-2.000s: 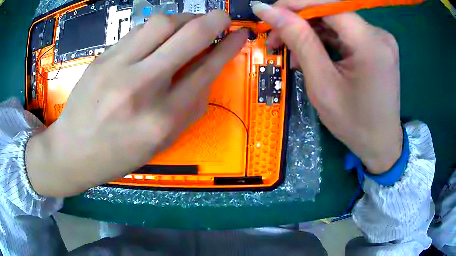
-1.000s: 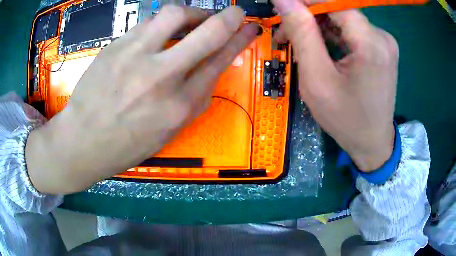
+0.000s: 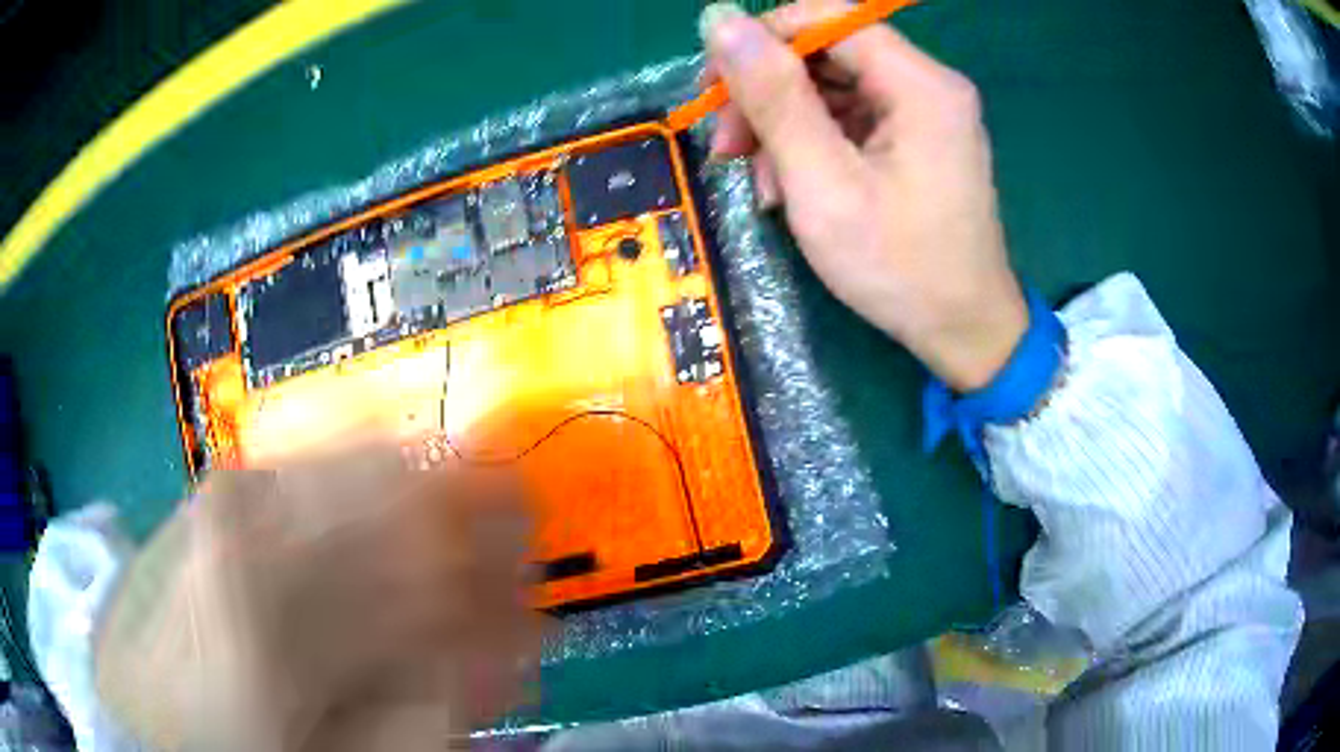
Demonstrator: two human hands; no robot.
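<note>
The orange rear housing (image 3: 617, 500) lies open and tilted on bubble wrap. My right hand (image 3: 867, 191) holds the orange spudger (image 3: 845, 27) by its middle; its tip is at the housing's upper right corner. A thin dark cable (image 3: 595, 416) curves over the orange floor, from the mainboard (image 3: 301, 316) down to the lower right. A small sub-board (image 3: 694, 341) sits by the right side, and a black block (image 3: 623, 179) fills the upper right corner. My left hand (image 3: 338, 588) is strongly blurred over the housing's lower left; its fingers cannot be made out.
Bubble wrap (image 3: 838, 500) shows around the housing on the green mat (image 3: 1117, 162). Yellow tape (image 3: 162, 125) curves across the upper left. A blue strap (image 3: 1029, 360) circles my right wrist. A clear shiny piece (image 3: 1293, 66) is at the upper right.
My left hand has moved down and left, off the mainboard. My right hand has moved left with the spudger. The housing appears lower and rotated, with its upper side and the cable now uncovered.
</note>
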